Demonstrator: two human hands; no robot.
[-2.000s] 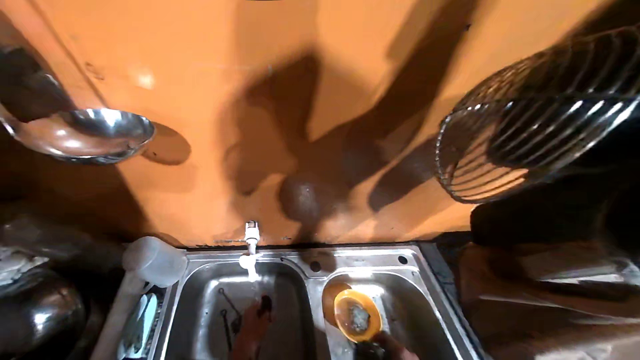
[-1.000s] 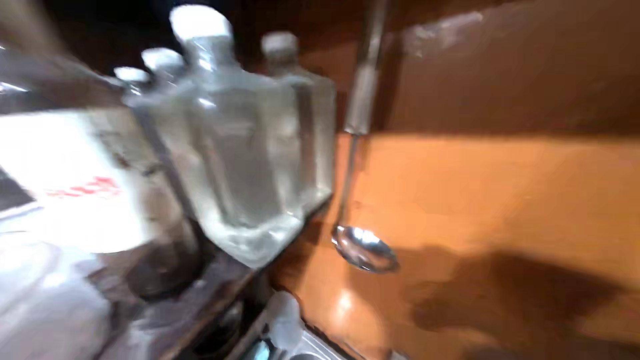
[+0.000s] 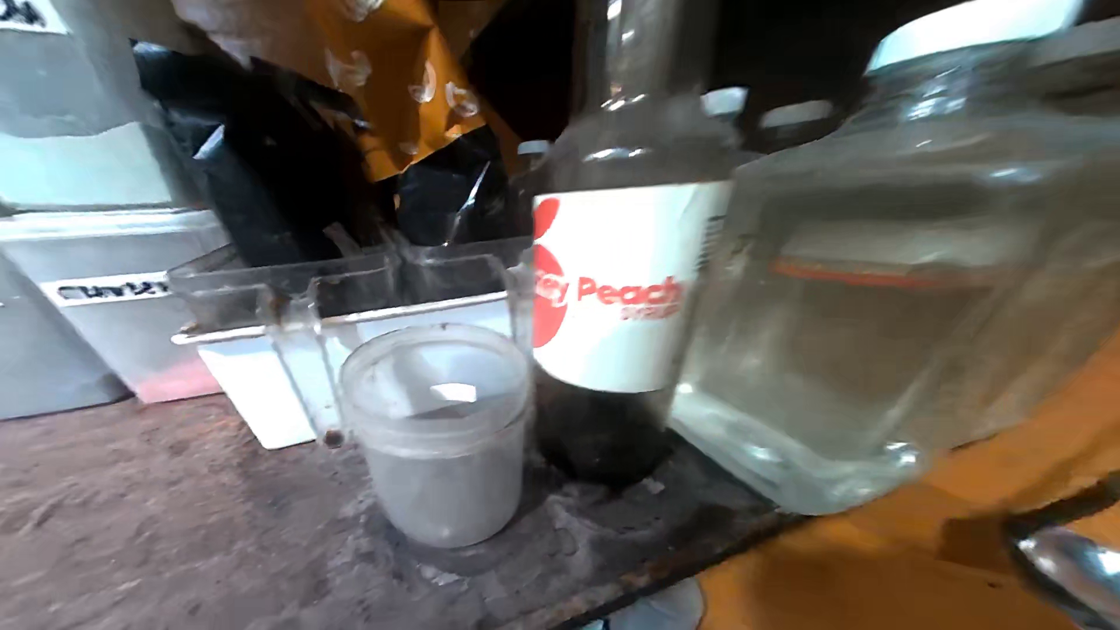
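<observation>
Neither my left hand nor my right hand shows in the head view now. Close in front, a round translucent plastic tub [image 3: 442,437] without a lid stands on a worn dark shelf [image 3: 219,516]. Right behind it on the right is a glass syrup bottle [image 3: 626,289] with a white label and dark liquid at its bottom. A large clear square bottle [image 3: 875,289] with a white cap stands at the shelf's right end. To the left of the syrup bottle, a clear plastic container [image 3: 289,324] holds something white and black.
Stacked plastic containers [image 3: 105,289] with labels stand at the left. Black plastic bags [image 3: 262,166] and an orange bag [image 3: 394,70] lie behind. The shelf edge [image 3: 665,573] runs diagonally, and a metal ladle [image 3: 1076,569] hangs by the orange wall [image 3: 840,577] at the lower right.
The view has swung far left, from the double sink to the shelf. Both hands were over the sink basins two seconds ago, the right one by an orange bowl; they are now out of view.
</observation>
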